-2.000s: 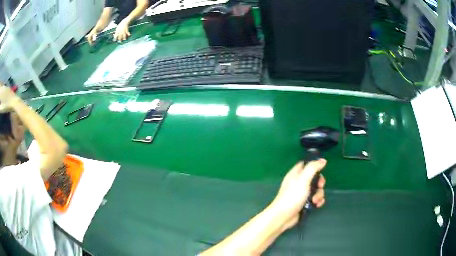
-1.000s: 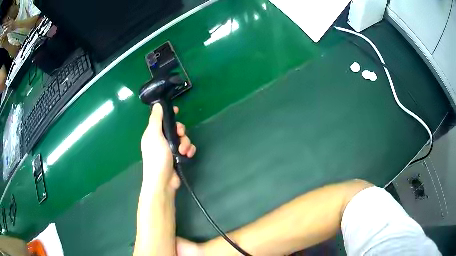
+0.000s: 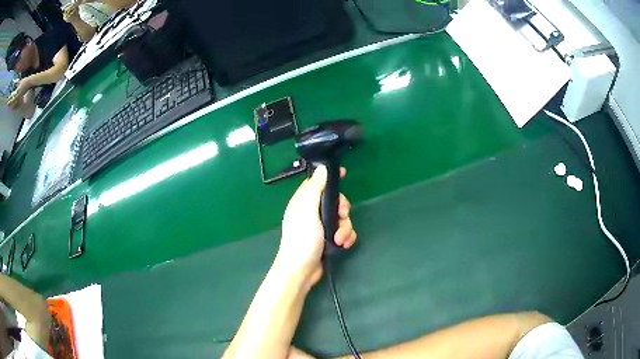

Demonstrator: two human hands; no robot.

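Note:
My left hand (image 3: 316, 217) is closed round the grip of a black handheld scanner (image 3: 328, 139), its head raised over the glossy green belt (image 3: 421, 105). A dark phone middle frame (image 3: 279, 126) lies on the belt just left of the scanner head, with a camera area at the top and an open lower part showing green. The head overlaps its right edge in view. The black cord hangs from the grip to the bottom edge. My right forearm lies along the bottom edge; a patch of skin beside my left forearm may be my right hand, mostly cut off.
Another phone frame (image 3: 78, 226) and more lie farther left. A keyboard (image 3: 147, 116) and black monitor (image 3: 267, 35) stand beyond the belt. At right are a white sheet (image 3: 509, 63), white cable (image 3: 596, 189) and small white pieces (image 3: 574, 183). An orange tray (image 3: 62, 329) and people are at left.
The view swung right, then slightly back left. The scanner, earlier left of the nearest phone frame, then over its lower part, is now at its right side. My right forearm has come into view.

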